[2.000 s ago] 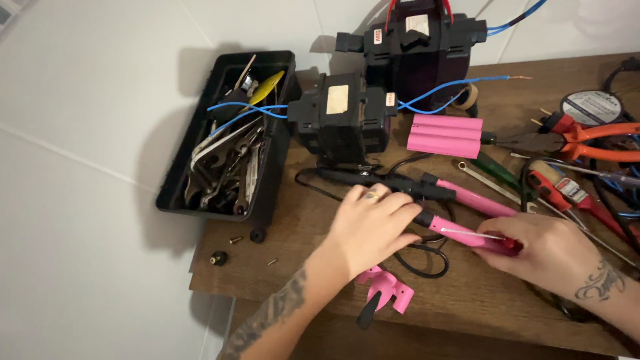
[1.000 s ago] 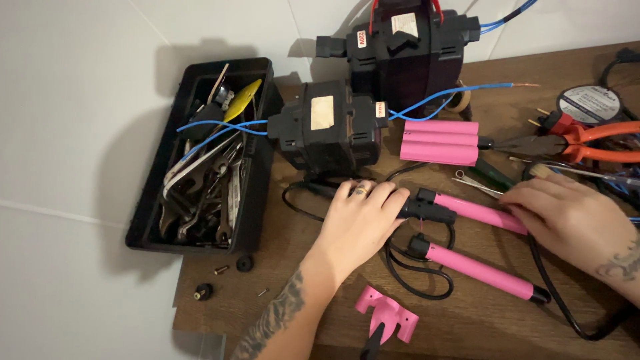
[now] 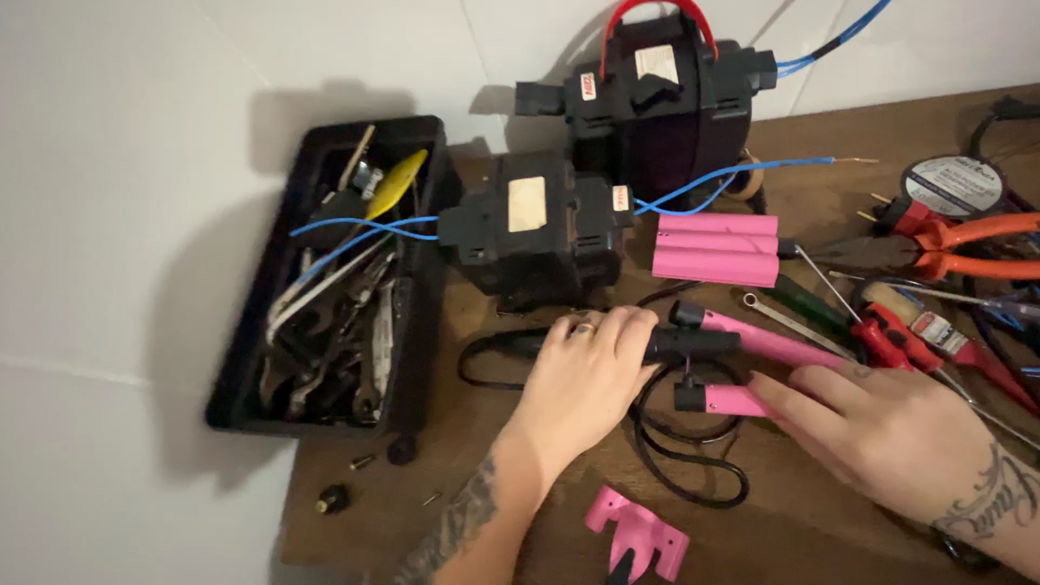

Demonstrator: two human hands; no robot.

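Note:
My left hand (image 3: pixel 593 378) is closed over the black handle (image 3: pixel 695 343) of a corded appliance, which lies on the wooden table with its black cable (image 3: pixel 691 487) looped below. Under my right hand (image 3: pixel 861 431) are two pink tubes with black end caps: the upper tube (image 3: pixel 780 340) slants beneath the fingers, and the lower tube (image 3: pixel 731 400) is held at the fingertips. A pink three-ridged plastic piece (image 3: pixel 715 250) lies above the hands. Nearer the front edge is a pink bracket-shaped part (image 3: pixel 638 532) with a black tip.
Two black transformers, the nearer (image 3: pixel 528 244) and the farther (image 3: pixel 666 106), stand at the back with blue wires. A black tray (image 3: pixel 227 398) of wrenches is at left. Orange-handled pliers (image 3: pixel 975 244), a combination wrench (image 3: pixel 796 325), a brush (image 3: pixel 967 341) and a solder spool (image 3: pixel 952 185) crowd the right. Small screws (image 3: pixel 361 461) lie front left.
A red-handled screwdriver that was in my right hand at the lower tube two seconds ago now lies among the tools at right. My right hand has come back to the pink tubes.

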